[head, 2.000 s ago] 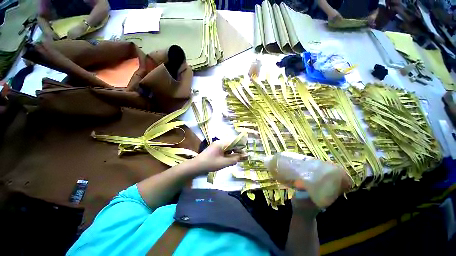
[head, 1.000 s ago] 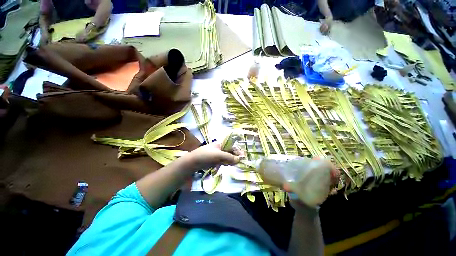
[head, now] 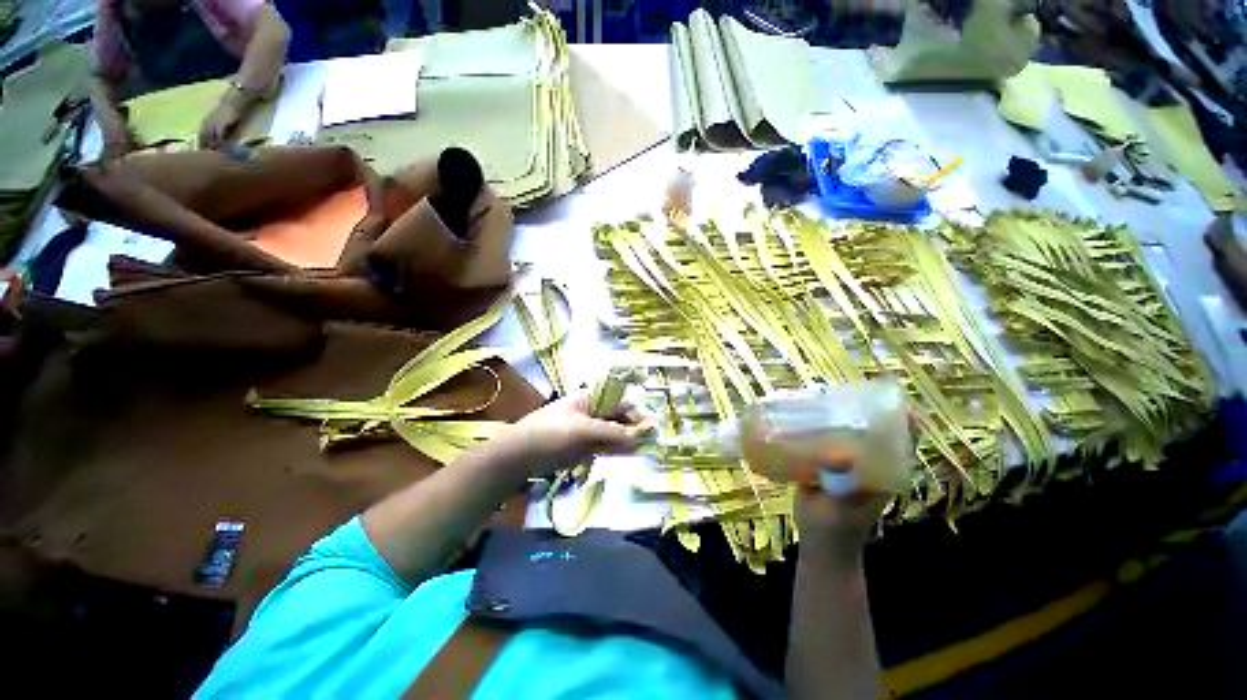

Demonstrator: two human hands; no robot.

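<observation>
My left hand (head: pixel 581 427) pinches a short bunch of yellow-olive strips (head: pixel 610 391) between thumb and fingers. My right hand (head: pixel 845 495) is shut around a translucent squeeze bottle (head: pixel 821 435) with pale contents, held sideways. Its nozzle points left toward my left hand; whether it touches the strips cannot be told. Below and behind the bottle lies a criss-crossed strip pile (head: pixel 766 294), its ends overhanging the front table edge. A loose looped strip (head: pixel 574 503) hangs below my left hand.
At left, brown sheets (head: pixel 137 451) carry looped loose strips (head: pixel 397 408) and a small labelled object (head: pixel 220 553). A denser strip pile (head: pixel 1080 321) lies right. Behind are a blue tray (head: pixel 875 203), a small bottle (head: pixel 677 193), stacked panels (head: pixel 465 130) and curved panels (head: pixel 732 82). People work across the table.
The bottle first moved left toward my left hand, then back a little right, and is now nearer level. The strips in my left hand stand more upright. A panel across the table is now lifted.
</observation>
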